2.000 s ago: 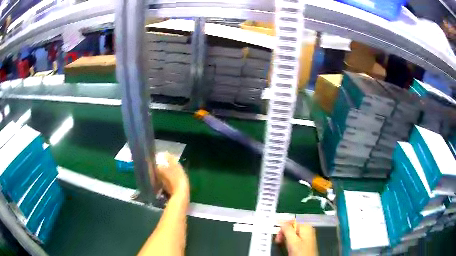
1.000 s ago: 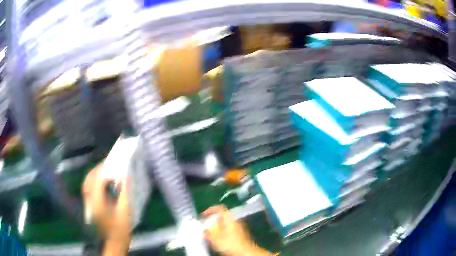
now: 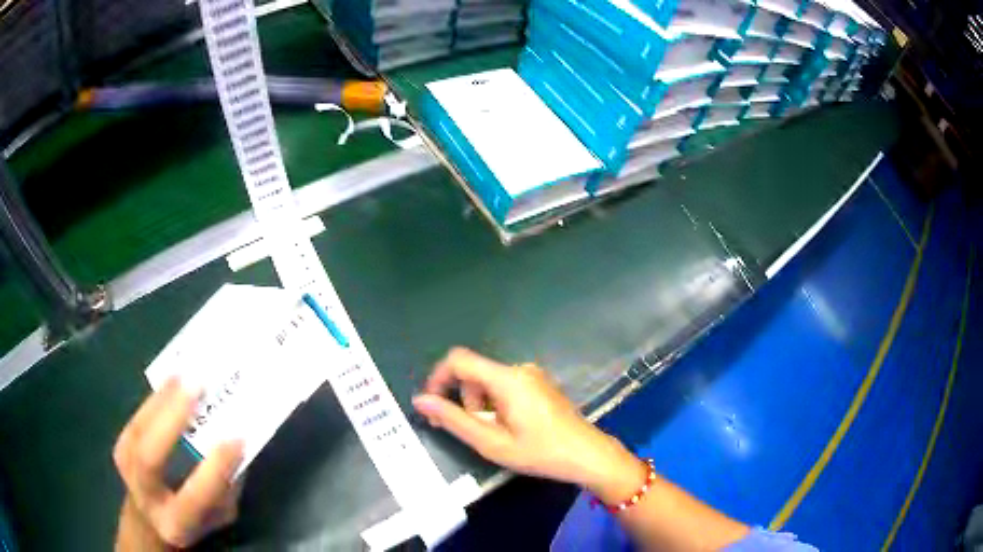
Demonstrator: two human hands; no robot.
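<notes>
My left hand (image 3: 178,464) grips a white product box (image 3: 253,372) by its near-left end. The box is tilted, with dark print on its white face and a teal edge at the upper right, and it overlaps the label strip (image 3: 377,415). The strip runs down across the bench, black-barred in places, with pale tape pieces (image 3: 420,515) crossing it. My right hand (image 3: 501,415) is just right of the strip, thumb and forefinger curled towards each other. A small pale spot shows under its fingers; whether it holds a label cannot be told.
Teal-and-white boxes (image 3: 604,81) are stacked at the back right, with one low box (image 3: 512,140) at their near end. A dark rod with orange ends (image 3: 237,92) lies behind the bench rail (image 3: 183,257). A grey post (image 3: 38,243) stands left. Blue floor (image 3: 798,367) is at right.
The view has swung right and down. My left hand has brought the box from behind the rail to the near bench beside the strip. My right hand is now right of the strip's lower part.
</notes>
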